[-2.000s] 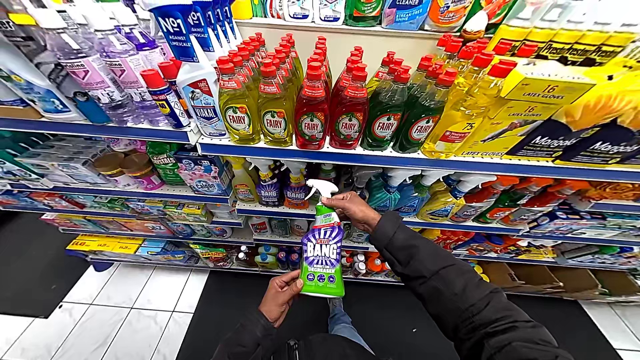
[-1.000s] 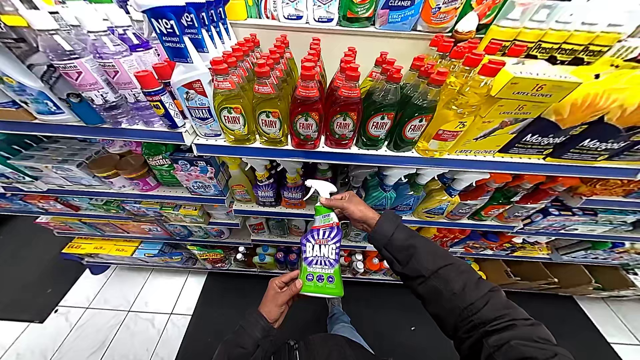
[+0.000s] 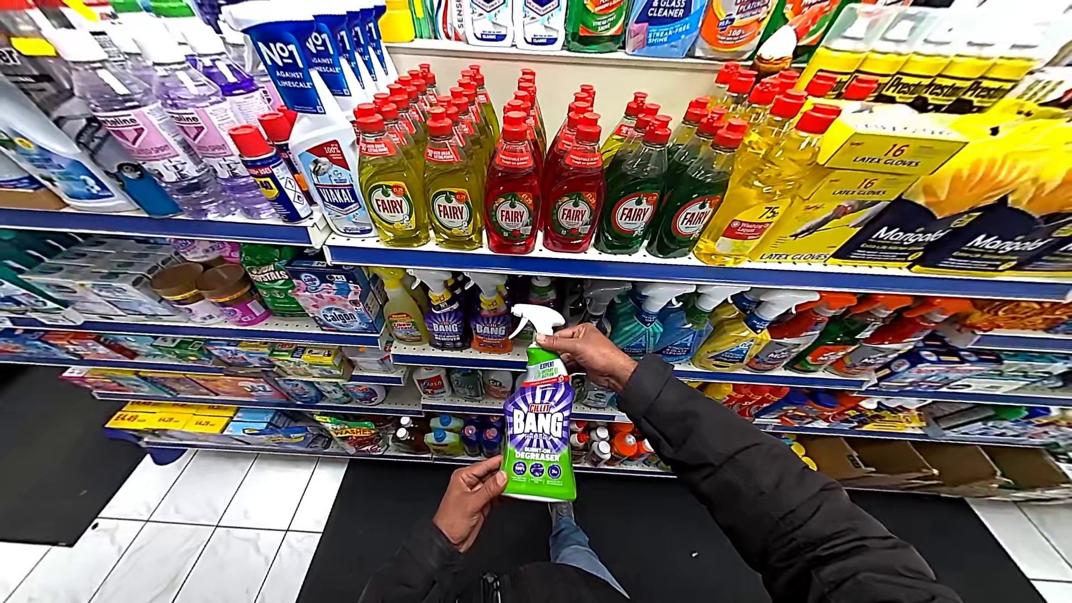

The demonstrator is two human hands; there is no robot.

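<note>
A green Cillit Bang degreaser spray bottle with a purple label and white trigger head stands upright between my hands, its front label facing me. My right hand pinches it at the neck, just below the trigger head. Low on the bottle's left side, my left hand grips the bottom edge between thumb and fingers. Behind the trigger head, purple Cillit Bang spray bottles stand on the second shelf. Fairy washing-up liquid bottles in yellow, red and green fill the shelf above.
A blue shelf edge runs across in front of me. Boxes of latex gloves are stacked at the right, and a Viakal spray bottle stands at the left. Lower shelves hold more cleaning products. Below are a black floor mat and white tiles.
</note>
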